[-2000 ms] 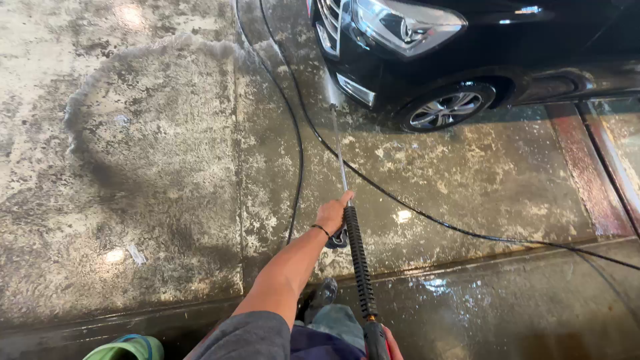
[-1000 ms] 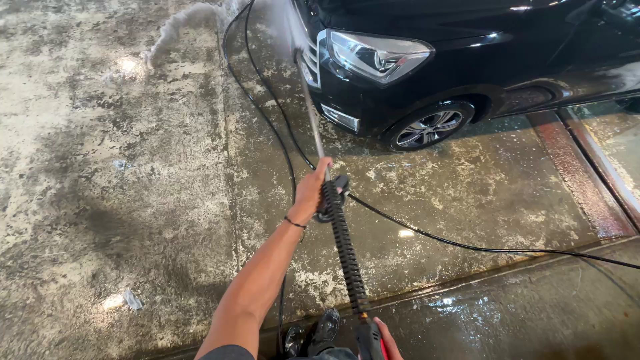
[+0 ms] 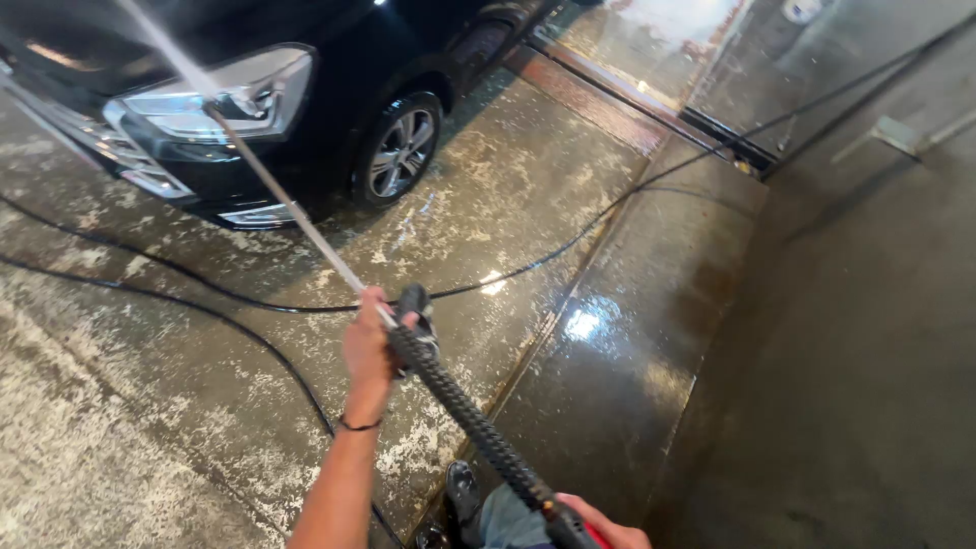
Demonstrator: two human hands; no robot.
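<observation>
My left hand [image 3: 370,343], with a dark band at the wrist, is closed around a pressure-washer lance [image 3: 286,198] at the front end of its black ribbed sleeve [image 3: 473,415]. At the bottom edge my right hand [image 3: 610,526], partly cut off, grips the black and red trigger gun [image 3: 568,526]. The lance points up and left across the headlight [image 3: 267,91] of a black car [image 3: 335,46], and a whitish water jet [image 3: 168,49] leaves its tip over the hood. The car's front wheel [image 3: 400,156] is right of the lance.
Black hoses [image 3: 229,293] lie across the wet, blotchy concrete floor [image 3: 305,374]. One runs up to the right past a floor channel [image 3: 732,141]. A grey wall [image 3: 854,335] stands at the right. My dark boot [image 3: 463,488] is near the bottom edge, beside a floor seam.
The view has turned right, bringing the wall in. The water jet, earlier at the car's front grille and bumper, now passes over the headlight and hood. Both hands keep hold of the washer.
</observation>
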